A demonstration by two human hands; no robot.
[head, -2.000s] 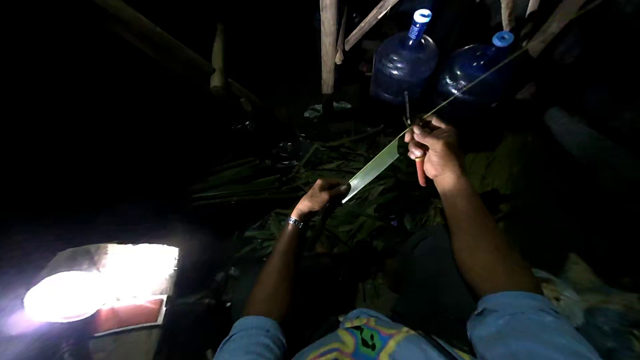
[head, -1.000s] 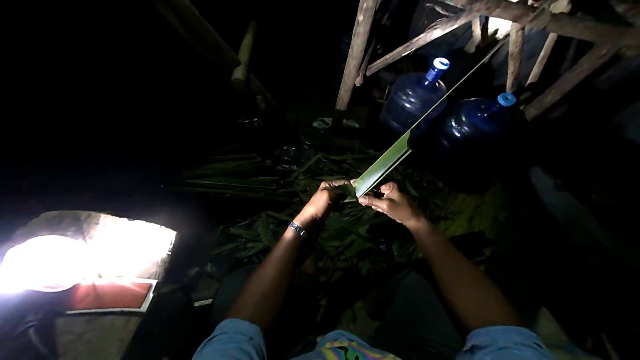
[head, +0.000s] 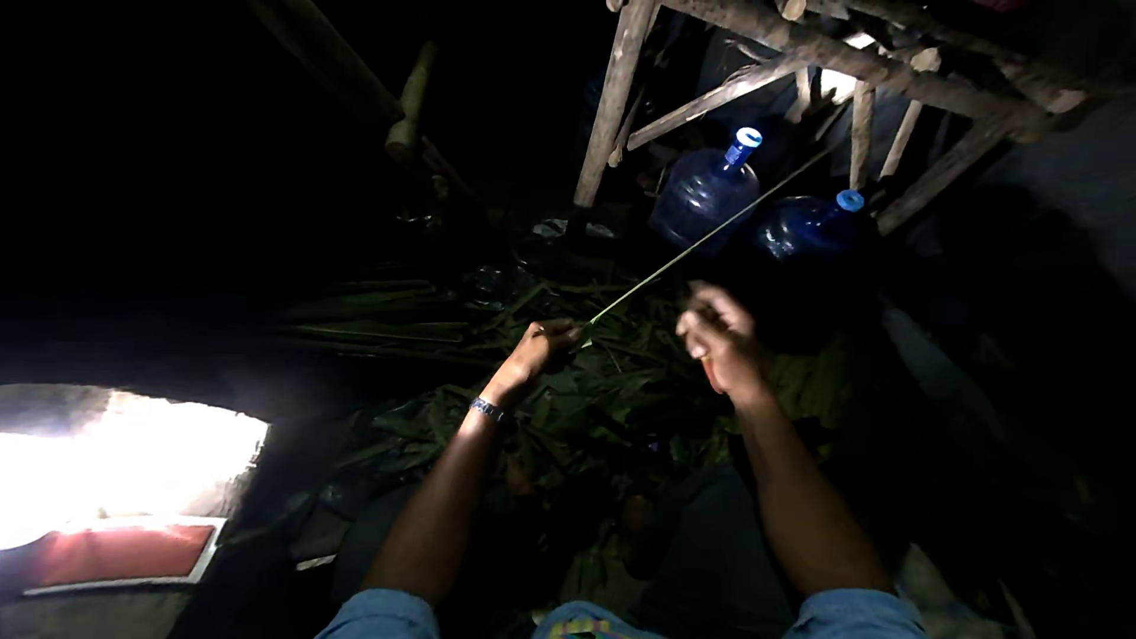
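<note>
My left hand, with a watch or bracelet on its wrist, is closed on the near end of a long thin green leaf strip. The strip runs up and right, passing in front of the water jugs. To the right of the strip, my right hand is slightly blurred and curled around a tool with an orange-red handle; its dark upper part is hard to make out. Cut green leaves lie in a heap below both hands.
Two blue plastic water jugs stand beyond my hands, beneath a frame of rough wooden poles. At lower left is a brightly lit surface with a red panel. A pole slants at upper left.
My right hand has moved away from my left hand, and the orange-red handle shows in it again. The leaf piece that looked broad earlier now appears as a thin line.
</note>
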